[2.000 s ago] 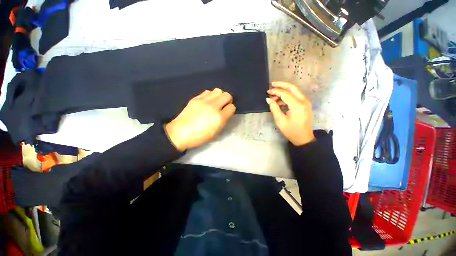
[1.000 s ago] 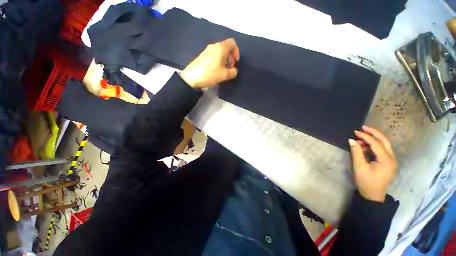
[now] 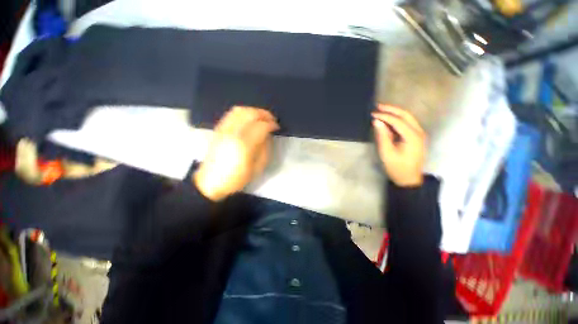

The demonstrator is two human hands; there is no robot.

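Observation:
A long black garment panel [image 3: 146, 66] lies across the ironing table, with a darker rectangular piece [image 3: 291, 104] along its near right part. My left hand [image 3: 237, 152] is at the near edge of the darker piece, fingers bent and blurred; whether it grips the cloth cannot be told. My right hand [image 3: 400, 140] is at the near right corner, thumb and forefinger close together at the cloth edge; a grip is not clear. The steam iron [image 3: 472, 31] stands at the upper right, blurred and partly cut off.
The table cover [image 3: 317, 174] is whitish and stained. At the right are a blue surface [image 3: 497, 231] with dark scissors [image 3: 496, 196] and red crates [image 3: 488, 285]. Dark cloth [image 3: 70, 209] hangs at the near left by an orange item [image 3: 51, 171].
The view has swung back, so the panel lies nearly level again. My left hand has moved from the panel's upper left part to the darker piece's near edge. My right hand stays at the corner.

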